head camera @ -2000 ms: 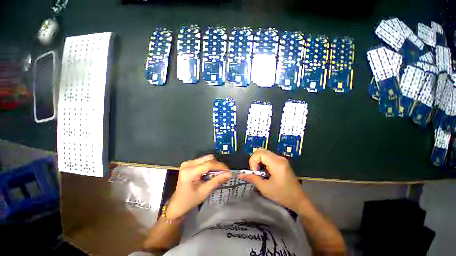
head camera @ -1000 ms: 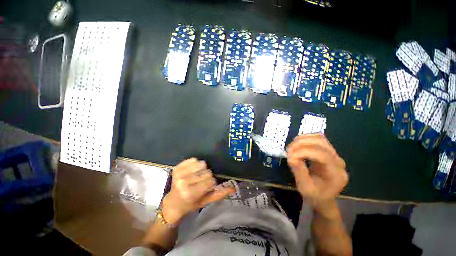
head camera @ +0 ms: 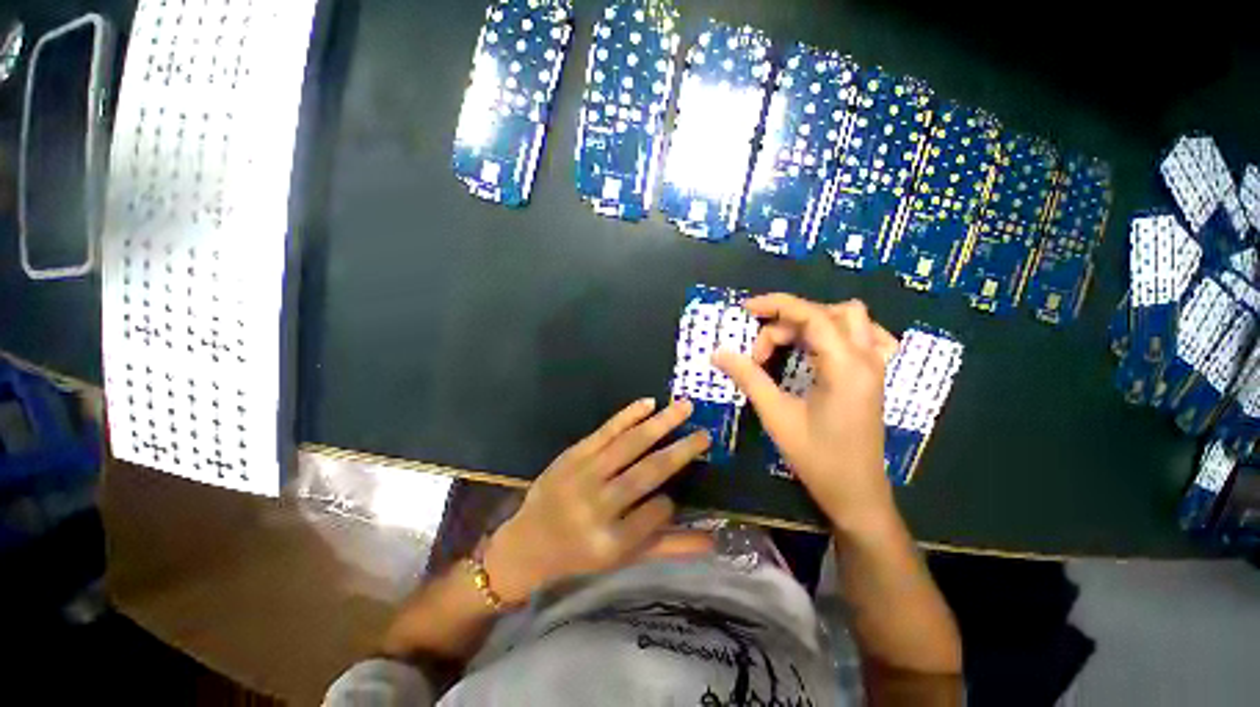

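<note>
A blue circuit board (head camera: 712,414) lies on the dark green bench, its upper part covered by a white dotted dome sheet (head camera: 702,348). My right hand (head camera: 829,380) has thumb and forefinger on the sheet's upper right side. My left hand (head camera: 601,490) rests its fingertips at the board's lower left edge, fingers spread. Another sheeted board (head camera: 795,373) is partly hidden under my right hand. A third sheeted board (head camera: 922,394) lies to its right. Some clear film (head camera: 739,543) shows at my lap.
A row of bare blue boards (head camera: 880,159) lies behind. A heap of sheeted boards (head camera: 1163,258) is at right. A long white stack of dome sheets (head camera: 207,235) and a white-edged phone (head camera: 62,145) are at left. A cardboard box (head camera: 221,553) stands below the bench edge.
The leftmost front board, bare before, now carries a white sheet. My right hand has moved left onto it, and my left hand has come up from the lap to its lower edge. The view has shifted.
</note>
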